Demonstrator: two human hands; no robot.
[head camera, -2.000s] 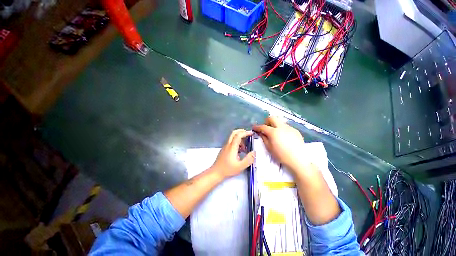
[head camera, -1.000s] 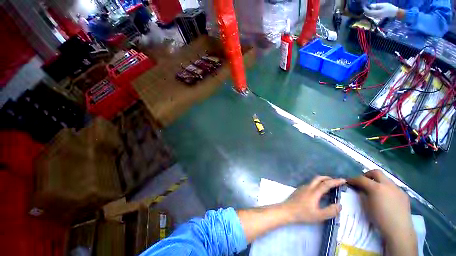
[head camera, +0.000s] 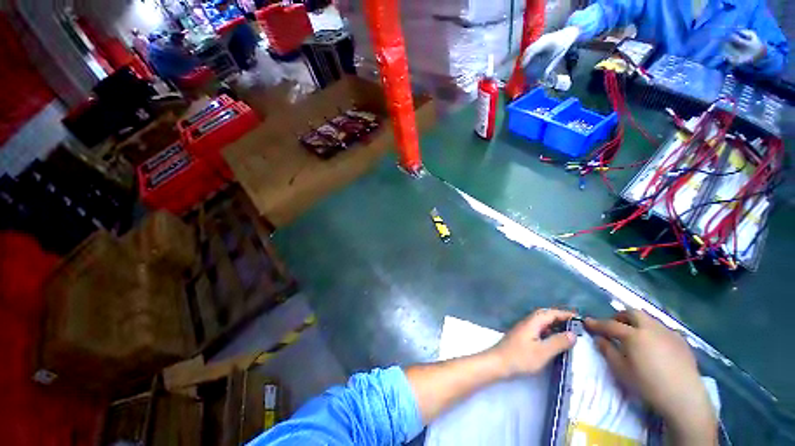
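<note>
The long housing lies on a white sheet at the bottom right, its lower part cut off by the picture's edge. Its inner face is white, with a yellow patch. My left hand pinches the dark rim at the housing's far end between thumb and fingers. My right hand lies over the white face, its fingertips at the same far corner; what they touch is partly hidden and blurred.
A yellow and black knife lies on the green bench. Beyond are a red bottle, blue bins and units under tangled red leads. A red-wrapped post stands at the bench edge. A person in blue with white gloves works opposite.
The view has turned up and left since the first frame. The opposite person's gloved hand now reaches over near the bins. My hands stay at the housing's far end.
</note>
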